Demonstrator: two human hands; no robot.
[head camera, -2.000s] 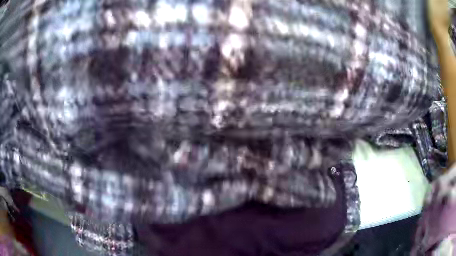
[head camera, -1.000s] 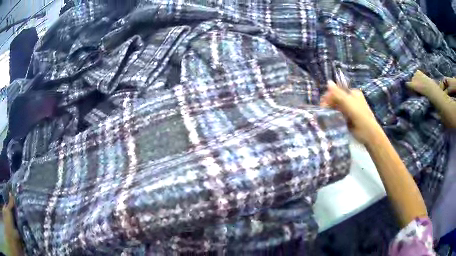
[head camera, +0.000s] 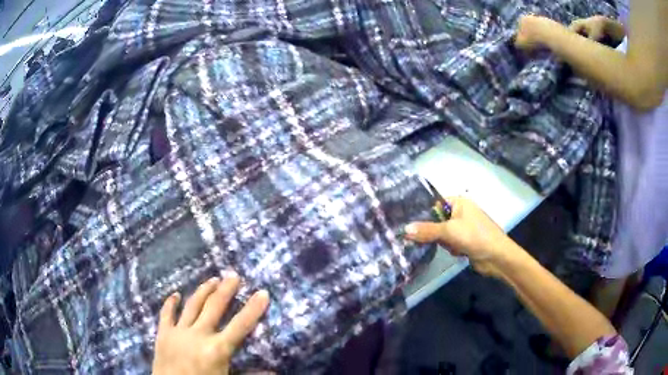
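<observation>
A plaid jacket (head camera: 293, 190) in blue-grey, white and dark check lies spread in front of me over a pile of the same cloth. My left hand (head camera: 209, 326) rests on its near part with fingers spread, holding nothing. My right hand (head camera: 469, 234) is at the jacket's right edge and holds thread snips (head camera: 439, 205), their thin blades pointing up and left; its thumb lies by the cloth edge. A little dark purple lining (head camera: 359, 351) shows below the near edge.
More plaid jackets (head camera: 410, 44) are heaped at the far side. The pale worktable (head camera: 476, 176) shows to the right. Another person's arm (head camera: 586, 58) reaches to the cloth at the upper right; that person's light purple clothing (head camera: 644, 183) is beside the table. Dark tufts lie on the floor.
The raised cloth that filled the view has come down flat. My left hand has moved from the left edge onto the jacket. My right hand has moved lower and nearer along the right edge.
</observation>
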